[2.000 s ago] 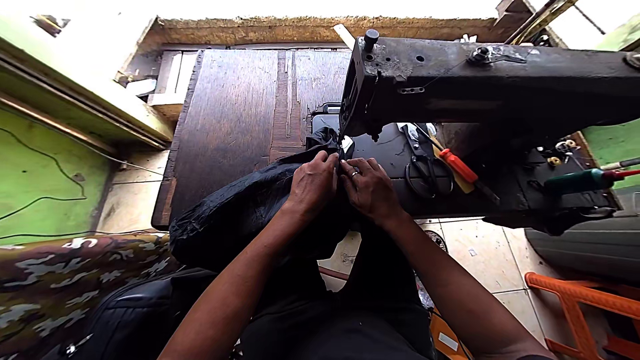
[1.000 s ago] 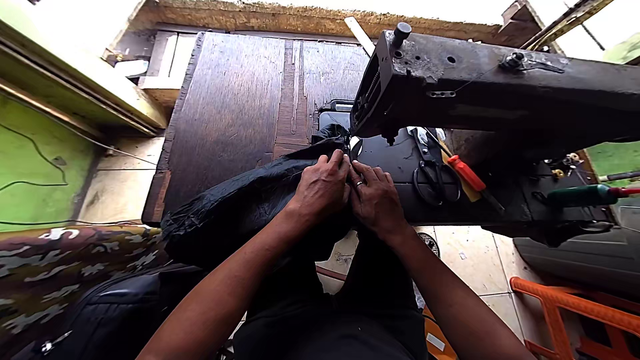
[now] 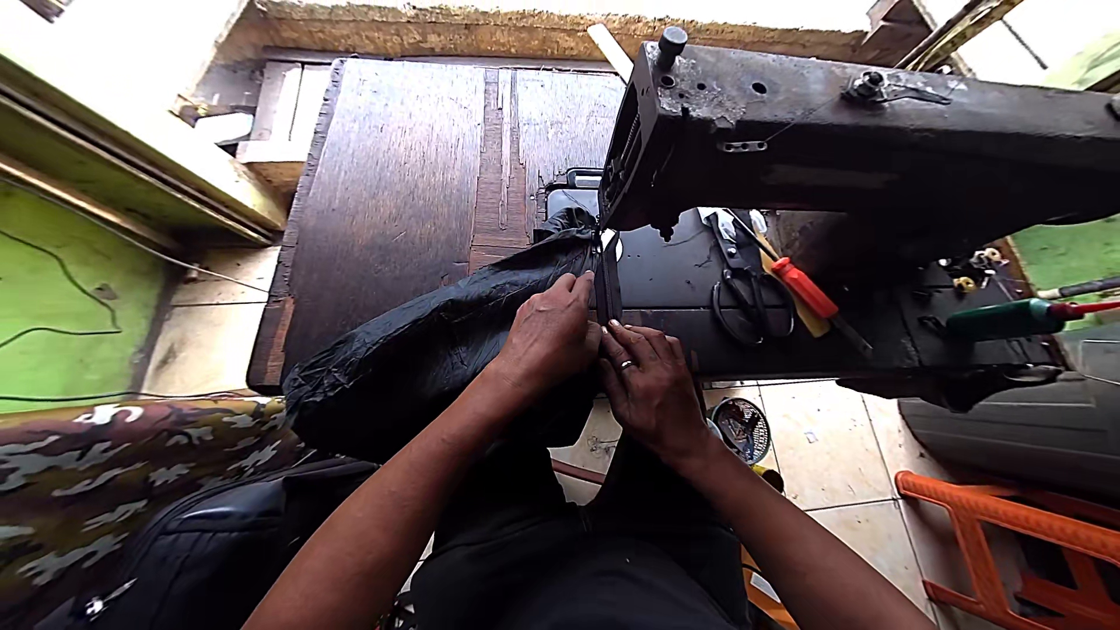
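Note:
A black fabric piece (image 3: 420,341) lies bunched over the table's front edge, its far end under the needle area of a dark sewing machine (image 3: 787,131). My left hand (image 3: 556,332) grips the fabric just in front of the machine head. Beside it, my right hand (image 3: 643,376), with a ring on one finger, holds a narrow black strip (image 3: 606,284), which looks like zipper tape, running toward the needle. The fingertips of both hands nearly touch. Exactly how the fabric sits under the presser foot is hidden.
Right of my hands lie black-handled scissors (image 3: 751,302) and a screwdriver with a red-orange handle (image 3: 803,287). A green bottle (image 3: 1006,319) with a red tip is further right. The wooden tabletop (image 3: 394,166) extends left. An orange plastic stool (image 3: 1006,516) stands on the floor at right.
Both hands have moved back from the machine head toward my body, and a length of the black strip now shows between them and the needle area.

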